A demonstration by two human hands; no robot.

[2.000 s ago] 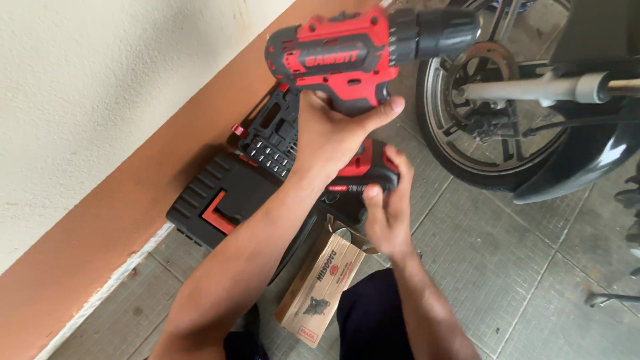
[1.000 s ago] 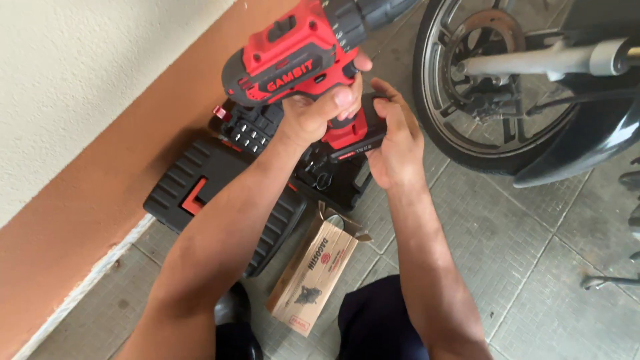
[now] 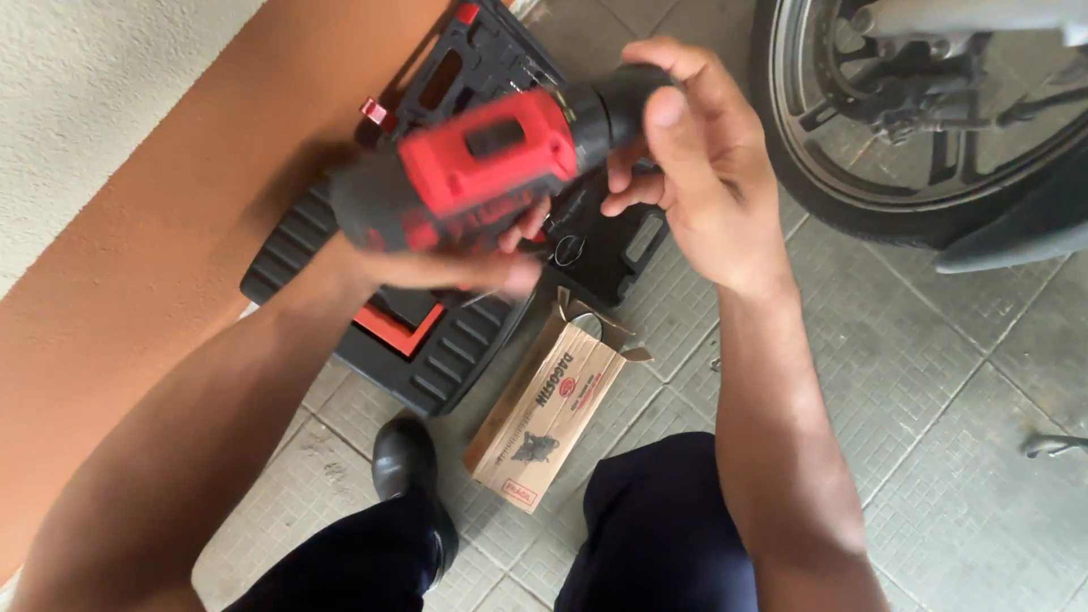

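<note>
A red and black cordless drill (image 3: pixel 489 157), blurred by motion, is held up over the floor with its top toward the camera. My left hand (image 3: pixel 476 259) grips it from below by the handle, which is mostly hidden. At the front of the drill, my right hand (image 3: pixel 697 153) has its thumb and fingers around the black chuck (image 3: pixel 629 102). Whether a battery is on the handle's base cannot be seen. Beneath the drill lies an open black tool case (image 3: pixel 518 51) with small bits in it.
A black toolbox with an orange handle (image 3: pixel 399 336) stands by the orange and white wall (image 3: pixel 144 170). An open cardboard box (image 3: pixel 544 416) lies on the tiled floor between my legs. A motorcycle wheel (image 3: pixel 782 127) is at the upper right; a black boot (image 3: pixel 404 459) is below.
My right hand has moved from the battery at the handle's base to the chuck. The drill has turned so that its top faces the camera, still in my left hand.
</note>
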